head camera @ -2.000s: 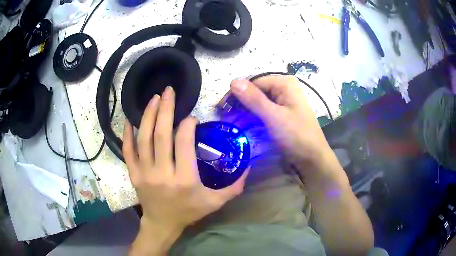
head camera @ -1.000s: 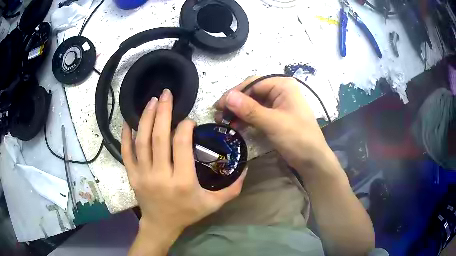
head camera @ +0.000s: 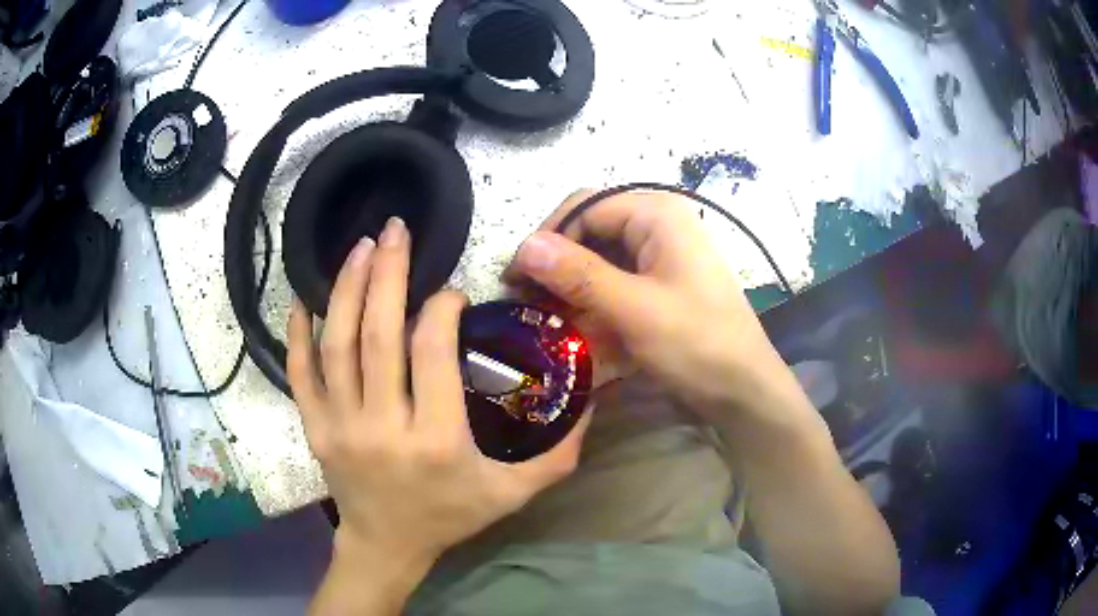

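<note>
The open ear cup faces up at the bench's near edge, with a silver battery and a curved circuit board inside. A red light glows on the board. My left hand grips the cup between thumb and fingers, its other fingertips on the padded ear cup of the headphones. The black headband arcs around the left side. My right hand pinches the end of a thin black cable at the cup's upper edge. The fingers hide the plug, so I cannot tell if it is seated.
A black ring lies at the headband's far end. A speaker driver with a wire lies left. Blue-handled cutters and a small loose circuit board lie right. Black headphone parts crowd the left edge. Tweezers lie at lower left.
The blue glow in the cup went out, and a red light now shows on the board. My right hand moved left and down to the cup's upper edge with the cable.
</note>
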